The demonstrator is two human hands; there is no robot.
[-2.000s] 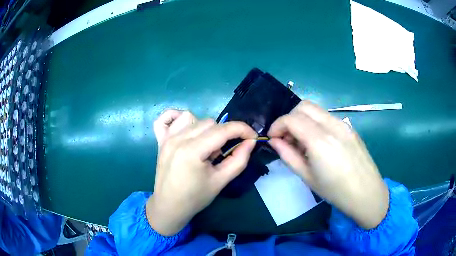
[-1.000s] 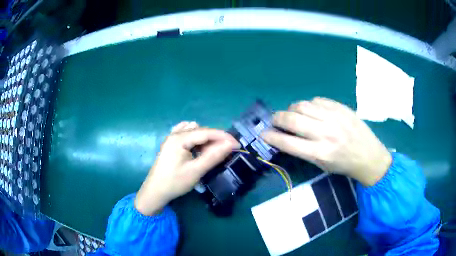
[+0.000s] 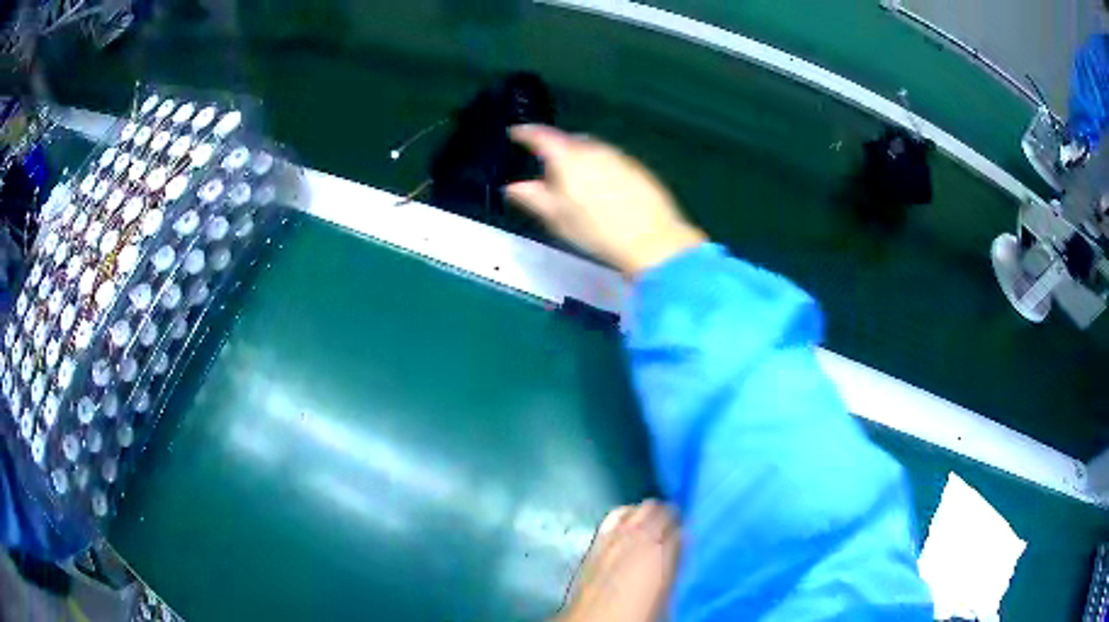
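A black module [image 3: 474, 152] is on the dark green conveyor beyond the white rail, left of centre. A thin pale wire with a small white end sticks out to its left. My right hand [image 3: 596, 194] reaches over the rail to the module's right side. Its thumb and index finger are apart and overlap the dark body; whether they grip it cannot be told. My left hand [image 3: 630, 553] is low in the middle, cut off by the bottom edge and partly behind my right sleeve. Its fingers are hidden.
The white rail [image 3: 426, 249] crosses between mat and conveyor. Another black module [image 3: 896, 176] is on the conveyor at right. Clear trays of round white parts [image 3: 158, 231] stand at left. White paper [image 3: 973, 553] lies lower right. A blue sleeve [image 3: 1088, 97] shows at the far upper right edge.
The view has turned towards the conveyor. My right hand has gone from the module over the mat to one on the conveyor. The card with black pads is out of view.
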